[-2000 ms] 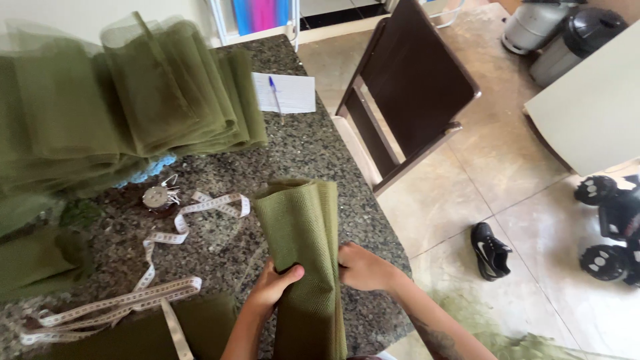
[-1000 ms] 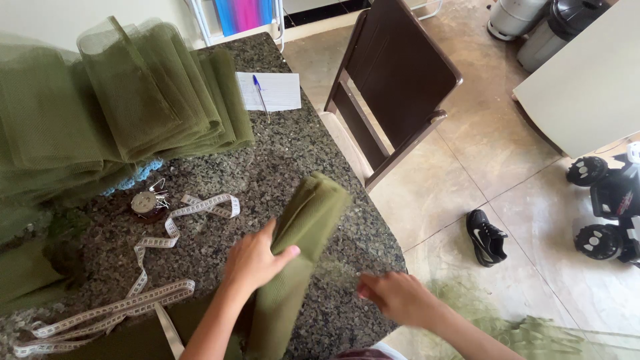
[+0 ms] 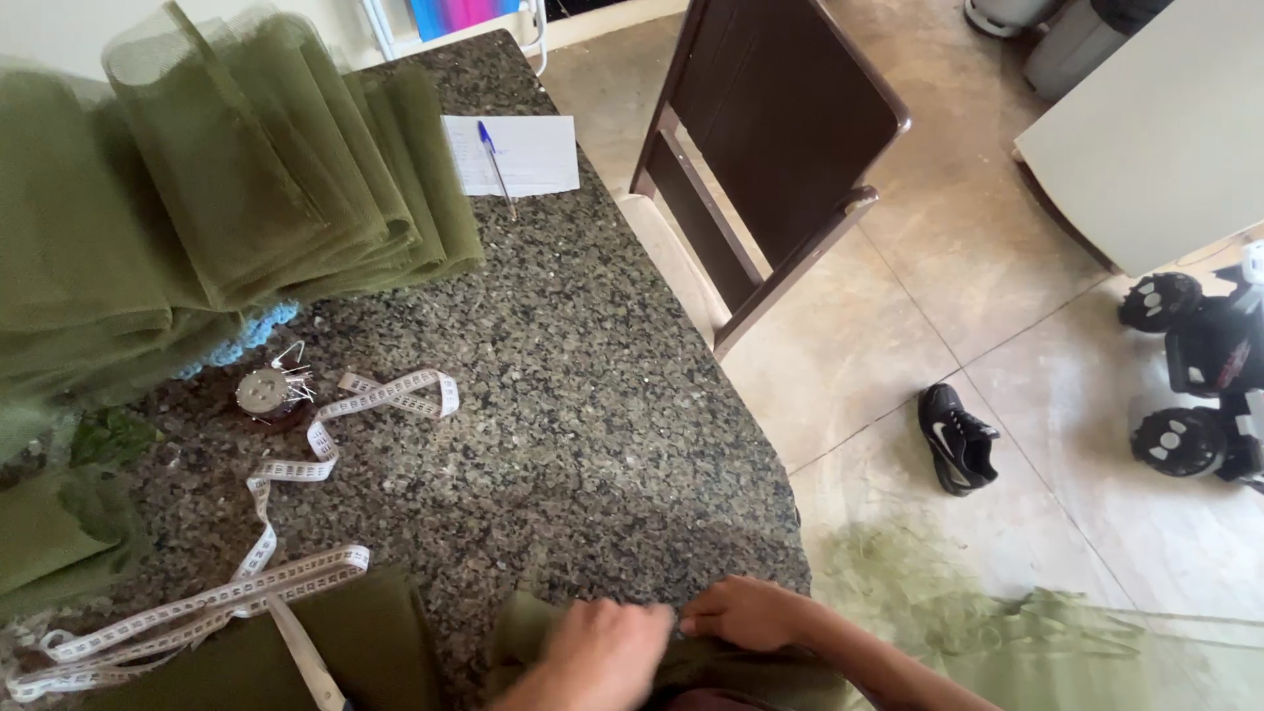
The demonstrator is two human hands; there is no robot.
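At the bottom centre, my left hand (image 3: 607,647) is blurred and lies over a bundle of olive green tulle (image 3: 523,622) at the table's near edge. My right hand (image 3: 741,612) is just right of it, its fingers closed at the same fabric, a small dark or metallic thing between the two hands. To the left, a white measuring tape (image 3: 321,439) winds over the granite table (image 3: 553,415). A pale scissor-like blade (image 3: 301,652) rests on folded green fabric (image 3: 385,632). A round pin holder with pins (image 3: 267,390) sits above the tape.
Stacked green tulle (image 3: 247,168) covers the table's far left, over blue crocheted trim (image 3: 242,336). A pen (image 3: 497,168) lies on paper (image 3: 543,153). A brown folding chair (image 3: 780,109) stands beside the table. On the floor are a black shoe (image 3: 956,439), tulle scraps (image 3: 987,612) and a wheeled toy (image 3: 1215,365).
The green bundle, upright over the table in the earlier frames, is now low at the near edge. Both hands have moved down toward me and come close together.
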